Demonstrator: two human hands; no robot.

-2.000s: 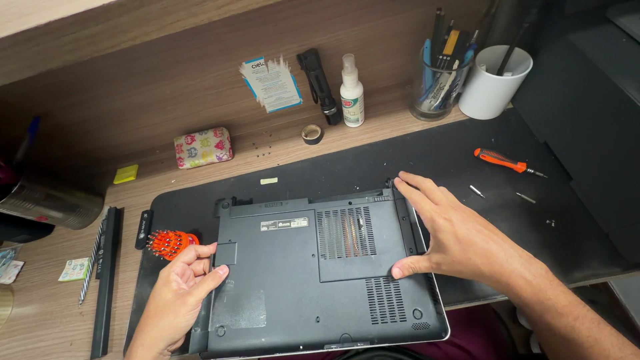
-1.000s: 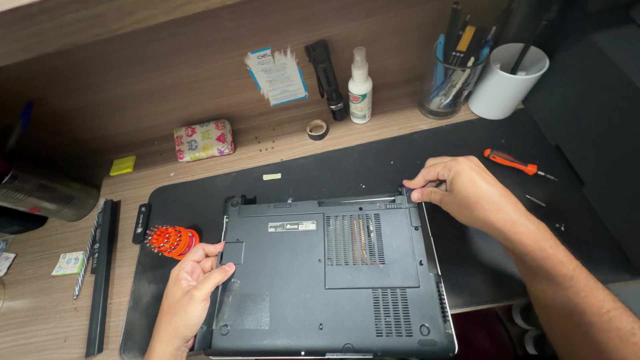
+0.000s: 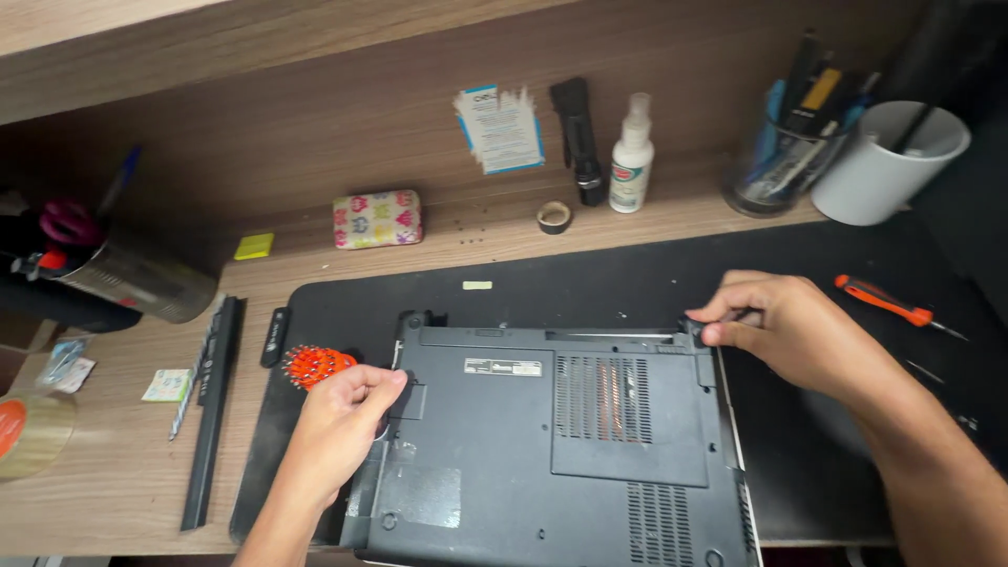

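Observation:
A dark laptop lies upside down on a black desk mat, its bottom cover [image 3: 504, 441] with vent grilles facing up. My right hand [image 3: 776, 331] pinches the black hinge corner [image 3: 694, 327] at the laptop's far right between thumb and fingertips. At the left edge, my left hand [image 3: 350, 425] has thumb and index finger together beside a small square panel; whether it grips the edge cannot be told. An orange-handled screwdriver [image 3: 886, 301] lies on the mat at the right. A laptop battery [image 3: 213, 417] lies on the wood at the left.
Behind the mat stand a spray bottle [image 3: 631, 157], a black flashlight [image 3: 579, 142], a tape roll [image 3: 554, 217], a patterned case [image 3: 378, 220], a pen cup [image 3: 776, 177] and a white cup [image 3: 882, 169]. Tiny screws [image 3: 471, 231] lie near the case. An orange bristle brush [image 3: 315, 365] sits left of the laptop.
My right hand, earlier spread over the right side, has closed its fingers at the far right corner. My left thumb has moved up from the laptop's surface toward the index finger.

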